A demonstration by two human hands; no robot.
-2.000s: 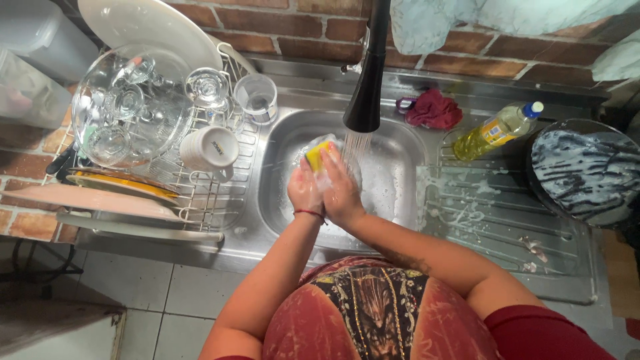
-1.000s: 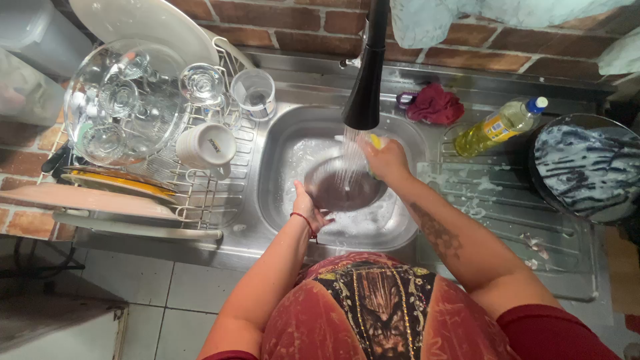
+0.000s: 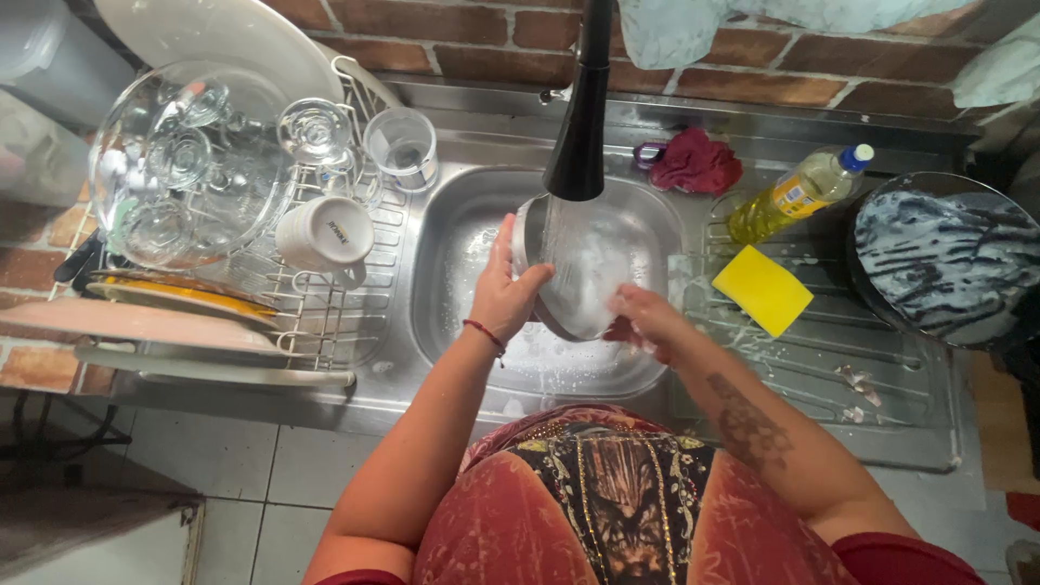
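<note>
My left hand [image 3: 508, 288] grips the left rim of a round metal bowl or pan [image 3: 573, 301], tilted in the sink under running water. At its right side is my right hand [image 3: 646, 317], blurred, with fingers partly curled; whether it touches the rim I cannot tell. The black faucet spout [image 3: 575, 162] hangs just above, its spray falling into the vessel. Suds and drops cover the steel sink basin [image 3: 439, 244]. A yellow sponge [image 3: 762, 290] lies on the drainboard to the right of my right hand.
On the left, a wire dish rack [image 3: 325, 325] holds a white mug [image 3: 325, 234], a glass bowl [image 3: 106, 179], glasses and plates. A dark red cloth [image 3: 696, 162] lies behind the sink. A bottle of yellow liquid [image 3: 800, 193] and a soapy black pan [image 3: 946, 252] are on the right.
The yellow sponge, in my hands two seconds ago and in my right hand one second ago, now lies on the drainboard. The metal vessel is tilted more steeply under the water.
</note>
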